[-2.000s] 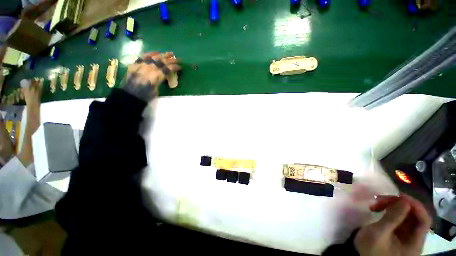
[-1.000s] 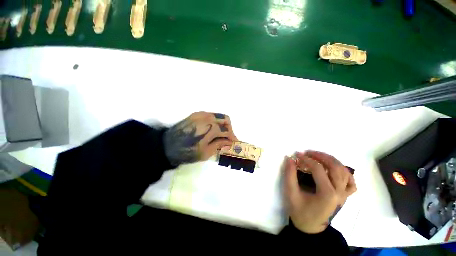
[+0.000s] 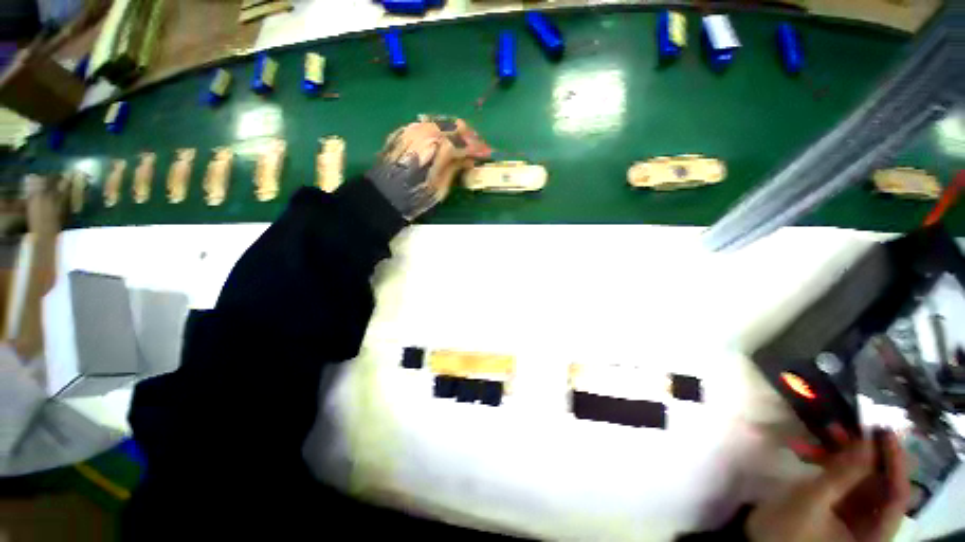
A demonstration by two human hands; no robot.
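My left hand is over the green belt, its fingers at the left end of a tan workpiece. Whether they grip it I cannot tell. My right hand is blurred at the lower right, beside the black feeder with its glowing red switch; its fingertips are close together, and any small part there is not clear. On the white surface, a yellow-gold strip lies against black blocks. To its right are a long black bar and a small black block, with no tan workpiece against them.
More tan workpieces lie on the belt, several at the left. Blue battery packs line its far side. A grey metal upright slants at the right. A white carton and another person's arm are at the left.
My left hand has moved from the left fixture up to the belt. My right hand has left the right fixture for the feeder. The view has shifted, showing more of the belt.
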